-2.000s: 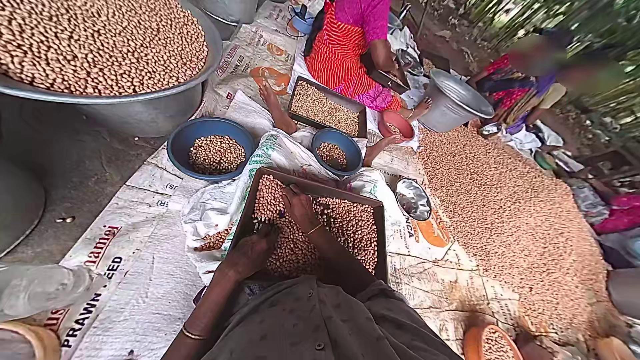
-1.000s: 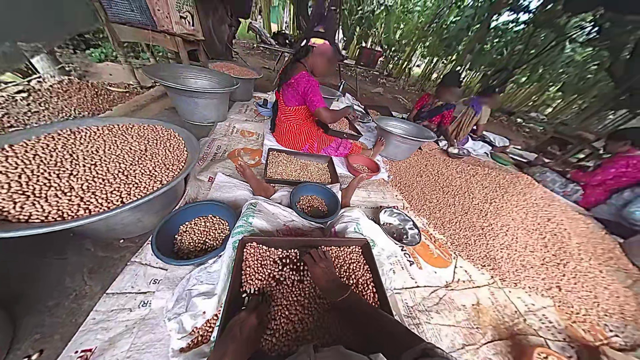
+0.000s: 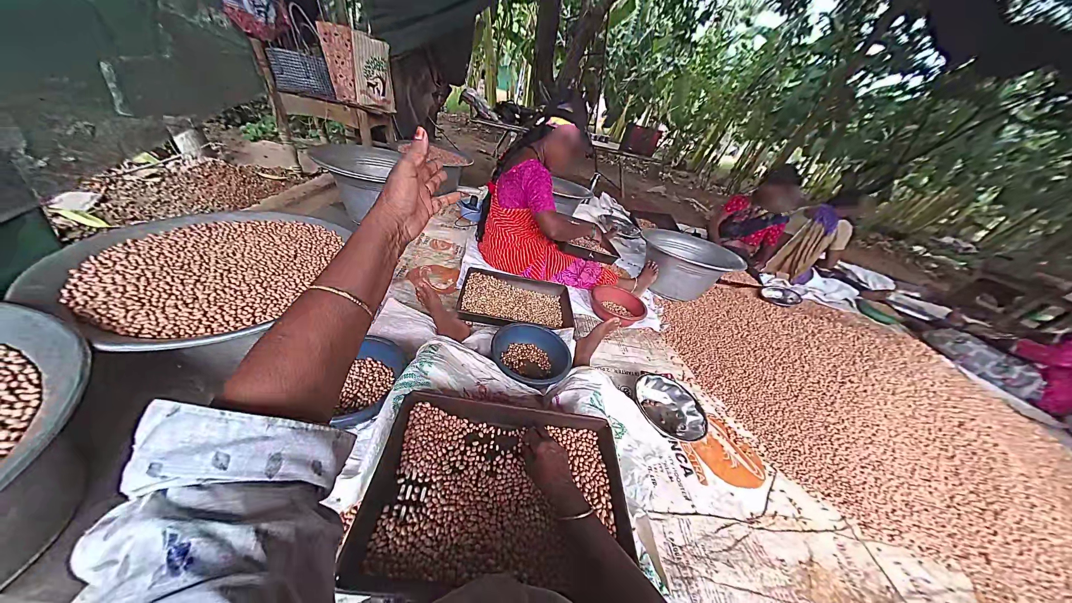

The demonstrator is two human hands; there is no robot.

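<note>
A dark rectangular tray (image 3: 618,502) holding a layer of small brown-and-pale nuts or seeds lies in front of me. My right hand (image 3: 548,465) rests among them near the tray's far right part, fingers bent down; whether it grips any is hidden. My left hand (image 3: 412,193) is raised ahead to the left, palm showing, fingers apart, holding nothing. A thin bangle circles each forearm. Beyond the tray stands a small blue bowl (image 3: 536,378) with some nuts. A larger blue basin (image 3: 394,347), partly hidden by my left forearm, also holds nuts.
A wide metal basin (image 3: 50,260) heaped with nuts stands at left. Ahead sits a person (image 3: 523,218) in pink and orange, near another tray (image 3: 569,311) and a red bowl (image 3: 638,310). A steel bowl (image 3: 670,406) and a large nut pile (image 3: 837,402) lie right. More people sit beyond.
My left hand has come out of the tray and up to the left, with its fingers spread. My right hand remains over the nuts. The view has tilted upward.
</note>
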